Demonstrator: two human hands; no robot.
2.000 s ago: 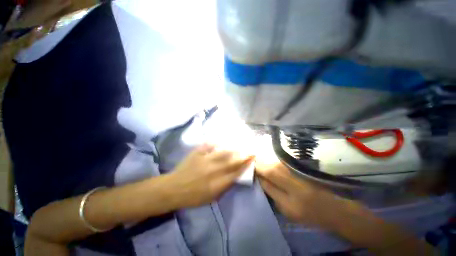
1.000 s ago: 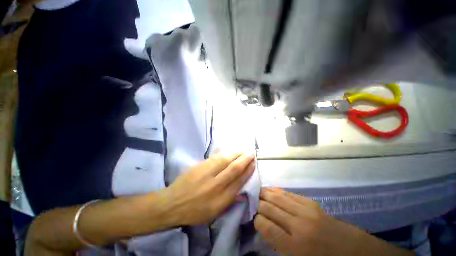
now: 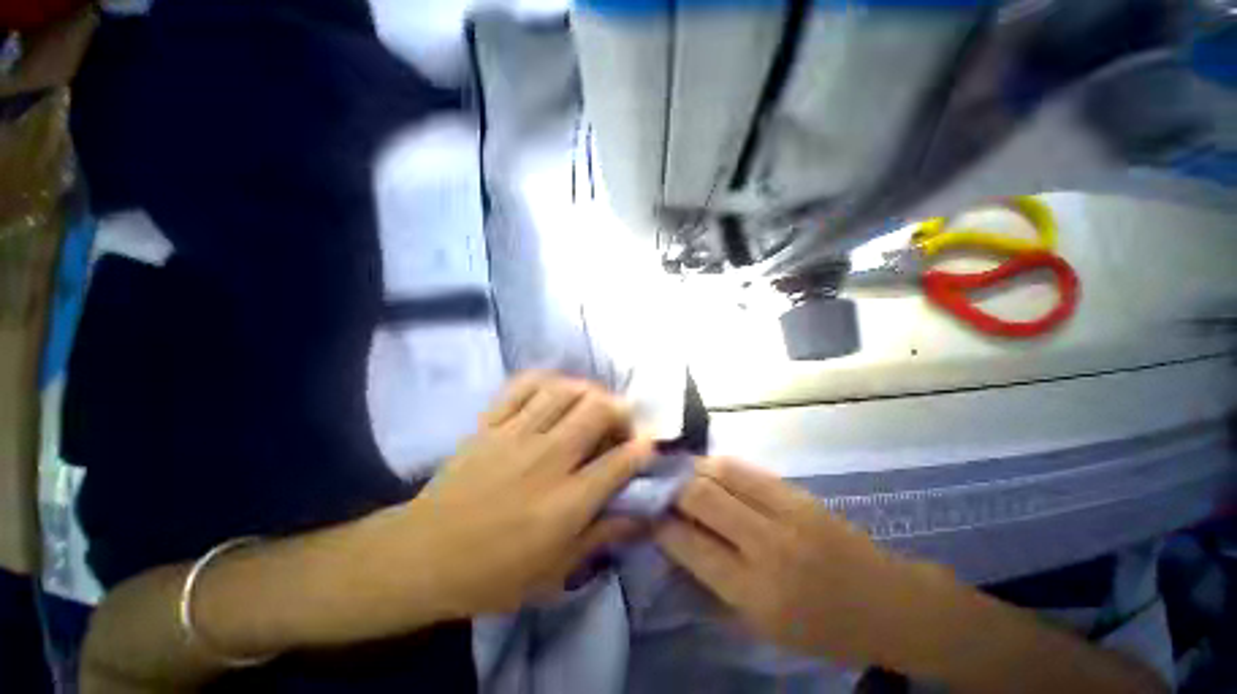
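Pale grey-lavender fabric (image 3: 434,393) lies left of the needle area and hangs over the table's front edge. A large navy panel (image 3: 224,271) is joined to it on the left. My left hand (image 3: 536,481) lies on the pale cloth, its fingertips pinching a fold near the table edge. My right hand (image 3: 767,549) pinches the same fold from the right, close to the left fingertips. A small dark piece (image 3: 696,418) shows just above the fingers. The presser foot and needle area (image 3: 699,258) is washed out by lamp glare.
The white machine head (image 3: 773,109) fills the top. Scissors with yellow and red handles (image 3: 1004,292) lie right of the needle, beside a grey ribbed cylinder (image 3: 821,327). A ruler scale (image 3: 950,508) runs along the front edge. Brown cardboard (image 3: 27,325) stands at far left.
Both hands have come together at the cloth's edge, the left fingers now bent around a fold. The cloth near the fingers is folded up, showing a dark piece. The camera view has shifted slightly.
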